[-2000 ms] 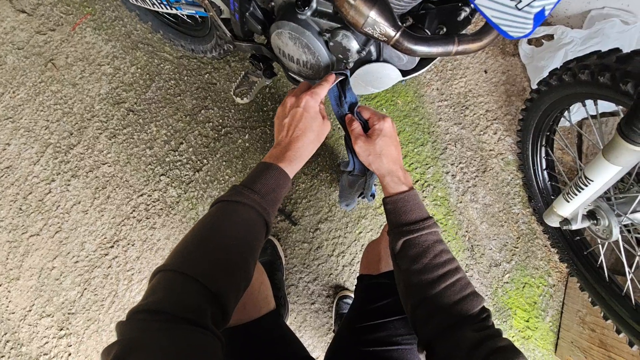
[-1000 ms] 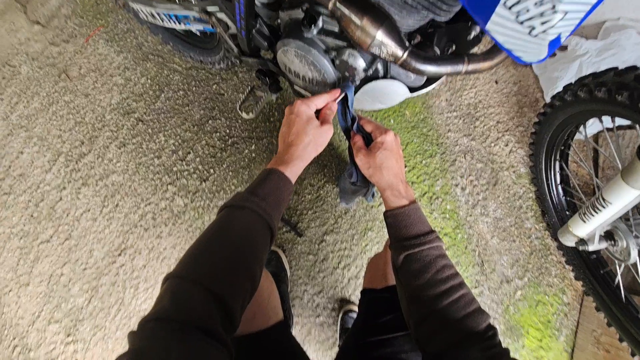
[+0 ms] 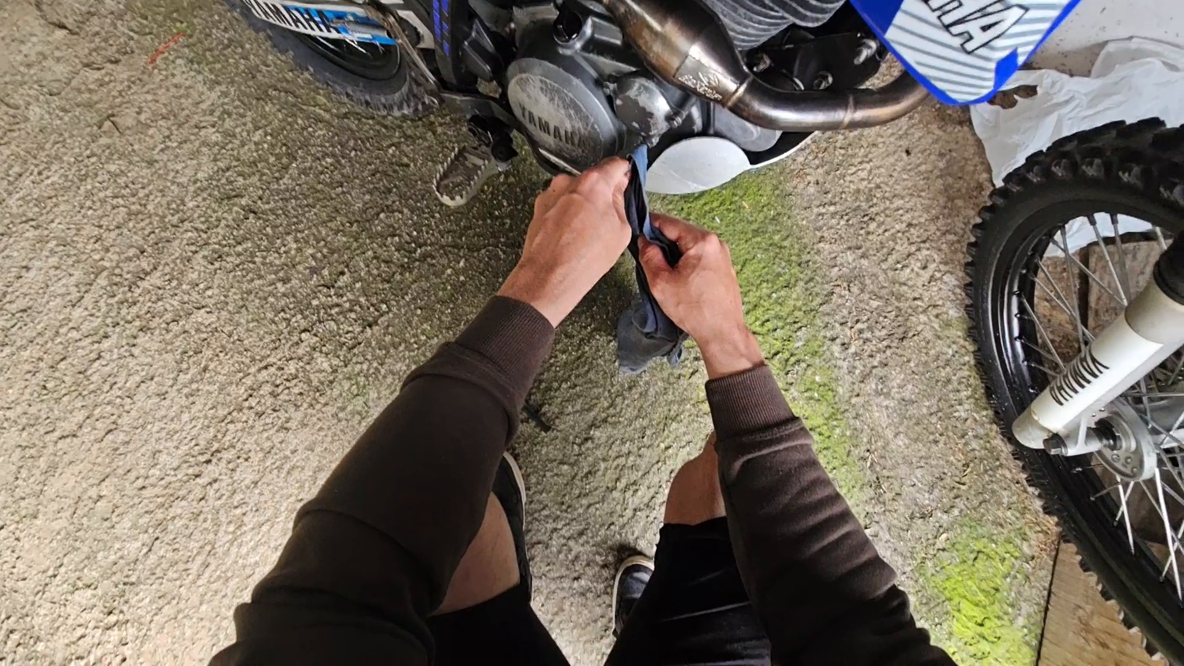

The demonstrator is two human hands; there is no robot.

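A dark blue cloth (image 3: 647, 319) hangs in a narrow twisted strip from the lower edge of a Yamaha dirt bike's engine side cover (image 3: 562, 111). My left hand (image 3: 583, 227) grips the upper part of the cloth just under the cover; its fingertips are partly hidden. Lower on the same cloth, my right hand (image 3: 694, 277) pinches it between thumb and fingers, and the loose end dangles beneath. Right of the cloth's top is a rounded white cover (image 3: 698, 166), with the metal exhaust pipe (image 3: 721, 79) above it.
A metal footpeg (image 3: 462, 174) juts out left of my left hand. On the right stands a knobby front wheel (image 3: 994, 305) with a white fork leg (image 3: 1101, 370), near a white plastic bag (image 3: 1054, 102). Rough concrete ground (image 3: 231, 277) with green moss lies below, and my shoes (image 3: 632, 583) rest on it.
My left hand's fingers have shifted on the upper cloth and are now more closed around it. My right hand stays on the lower cloth.
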